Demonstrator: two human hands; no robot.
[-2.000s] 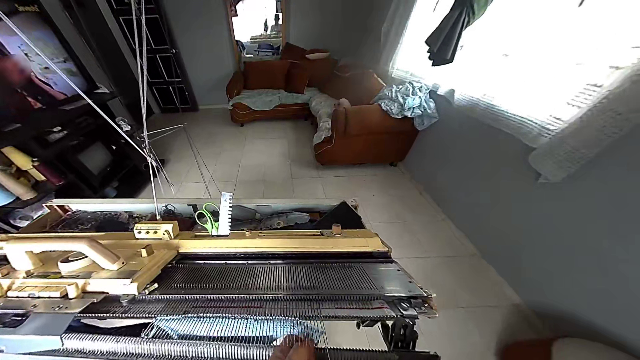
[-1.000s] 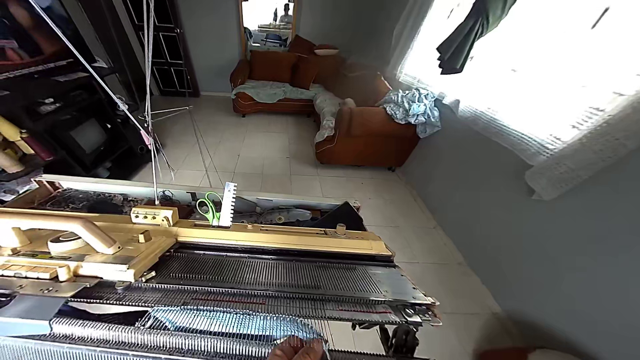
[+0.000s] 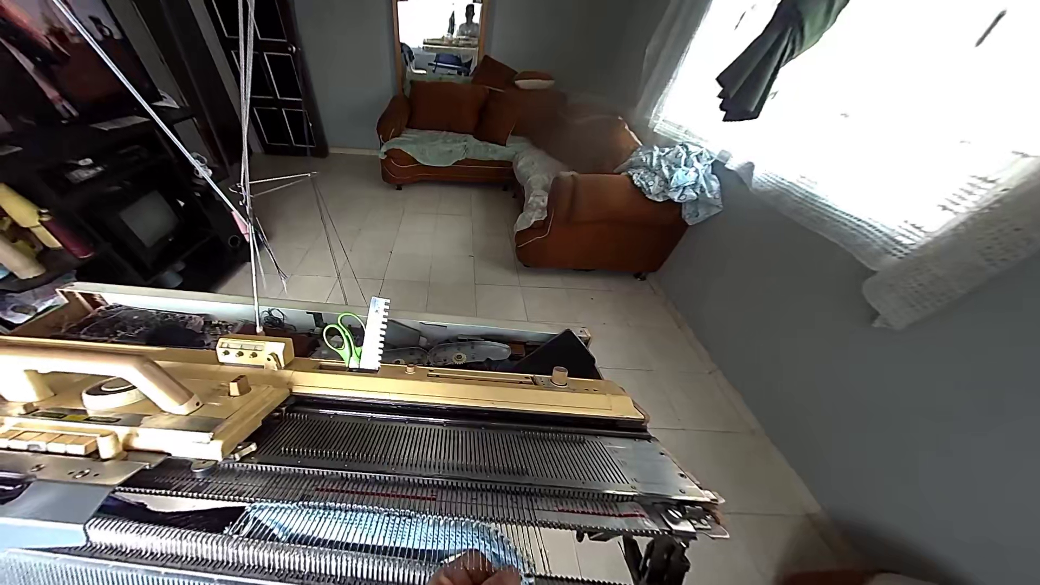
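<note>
At the bottom edge, what looks like my right hand (image 3: 475,570) shows only its fingertips, at the right end of a light-blue knitted fabric (image 3: 349,524). Whether the fingers grip the fabric cannot be told. My left hand is out of view. The fabric hangs between the two needle beds of a knitting machine; the rear needle bed (image 3: 439,447) lies behind it and the front needle bed (image 3: 244,548) before it. A cream carriage (image 3: 146,406) sits at the left of the machine. Thin yarn strands (image 3: 543,546) run down just right of the fabric.
Green-handled scissors (image 3: 344,341) and a white toothed comb (image 3: 374,333) stand behind the machine, by a long tray (image 3: 496,329) of tools. Yarn (image 3: 246,162) rises from the machine at left. A brown sofa (image 3: 601,219), a curtained window (image 3: 845,122) and a dark shelf unit (image 3: 106,187) are beyond.
The view has shifted slightly. My fingers stay by the right end of the fabric; less of them shows than one second ago. The carriage remains at the left.
</note>
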